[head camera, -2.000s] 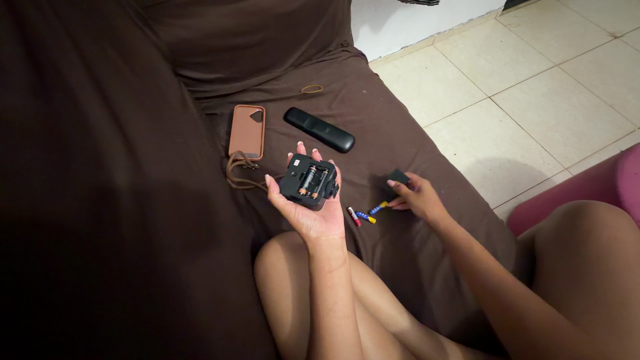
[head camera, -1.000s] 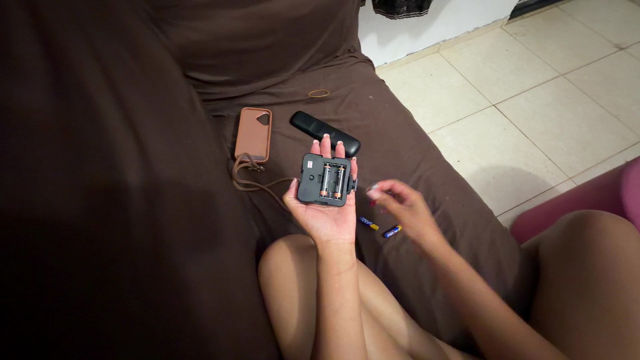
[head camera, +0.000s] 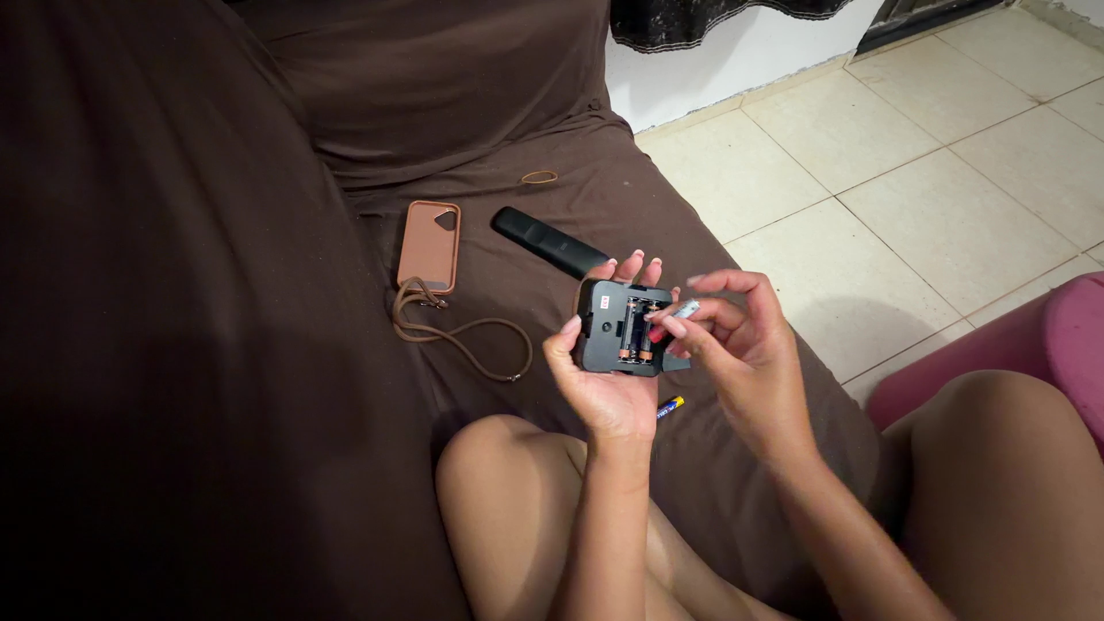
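Note:
My left hand (head camera: 608, 379), palm up, holds a small black battery-powered device (head camera: 606, 345) whose uncovered compartment shows batteries (head camera: 629, 332) in it. Between the thumb and fingers of my right hand (head camera: 742, 354) is a small battery (head camera: 686, 310), pale with a red end, at the right edge of the compartment. A blue and yellow battery (head camera: 671, 407) lies on the brown sofa cover just below the device. Part of a dark piece (head camera: 676, 364) shows beside the device's lower right corner; whether it is attached cannot be told.
Beyond my hands, a black remote control (head camera: 548, 240), a brown phone case (head camera: 429, 246) with a cord strap (head camera: 470, 326) and a thin loop band (head camera: 539, 177) lie on the sofa cover (head camera: 638, 198). A pink rounded object (head camera: 975, 345) stands at the right, on the tiled floor (head camera: 914, 207).
My right hand held a dark piece near the sofa two seconds ago; now it has a battery against the device. Fewer loose batteries show on the sofa.

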